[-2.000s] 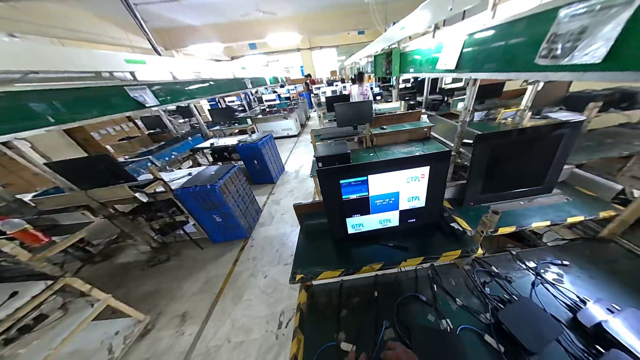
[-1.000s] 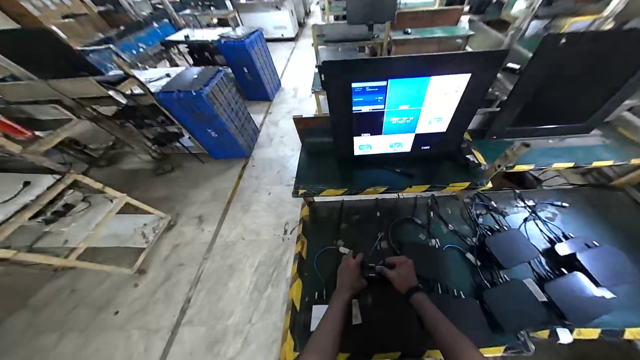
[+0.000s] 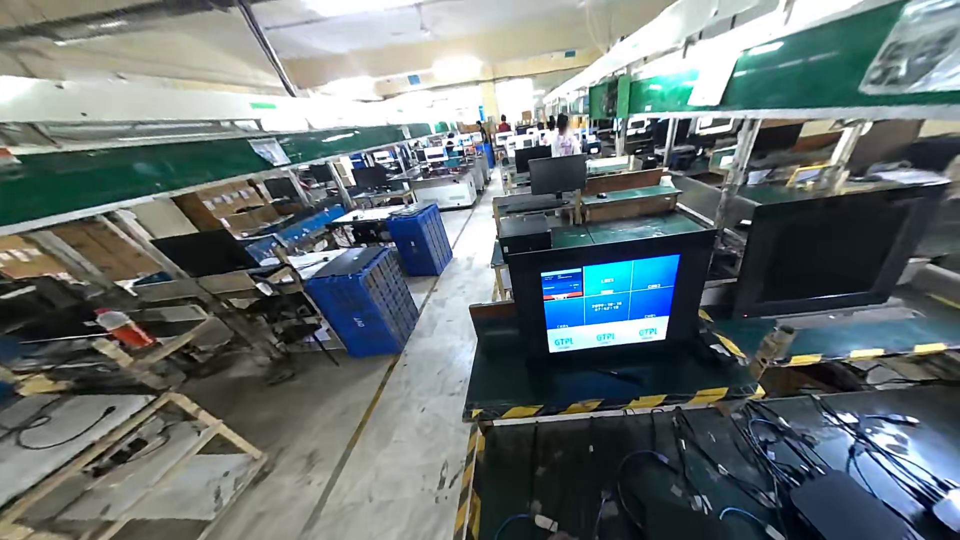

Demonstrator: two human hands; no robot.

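Note:
Neither my left hand nor my right hand can be made out; a tiny brownish patch at the bottom edge is too small to identify. Along the lower right, a dark green workbench with yellow-black edge tape holds a tangle of black cables. A pale cable plug lies near the bottom edge. One flat black box sits among the cables. Behind the bench, a monitor stands upright on a green shelf, its screen lit with a grid of tiles. A second monitor, dark, leans at the right.
Left of the bench runs a floor aisle with a dark line. Blue crates stand beside it, and a wooden frame is at lower left. Green overhead beams flank the aisle. A person is far back.
The view has tilted up, and both hands, seen together over a small dark item on the bench one second ago, are out of sight. More of the monitor's screen is blue.

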